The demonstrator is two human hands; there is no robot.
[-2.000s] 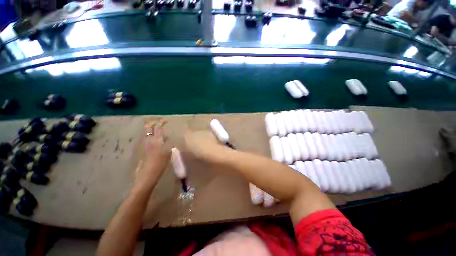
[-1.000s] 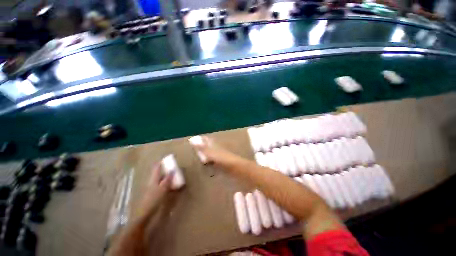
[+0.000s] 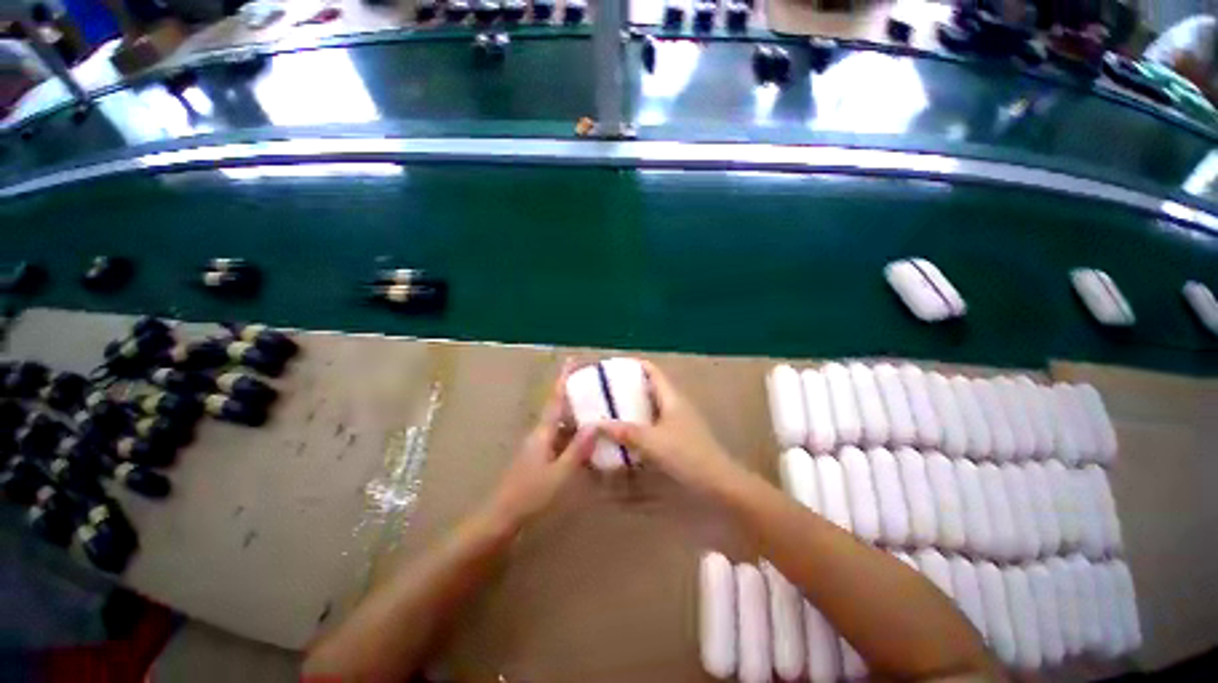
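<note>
A pair of white covered units (image 3: 611,399) lies side by side with a dark line between them, held above the cardboard sheet (image 3: 534,587). My left hand (image 3: 550,460) grips the pair from the left and below. My right hand (image 3: 668,430) grips it from the right, with fingers across its lower part. The near end of the pair is partly hidden by my fingers. White covers (image 3: 942,411) lie in tight rows at the right, partly behind my right forearm. Black cores (image 3: 147,400) with tan bands are heaped at the left.
The green conveyor belt (image 3: 748,254) runs beyond the cardboard. It carries black pairs (image 3: 408,288) at the left and white pairs (image 3: 924,290) at the right. Glossy clear tape (image 3: 397,487) is stuck on the cardboard left of my hands. A metal post (image 3: 611,67) stands behind the belt.
My hands, apart with a white unit in each one second ago, have come together and hold a white pair between them. The camera view has turned, shifting the bench and belt.
</note>
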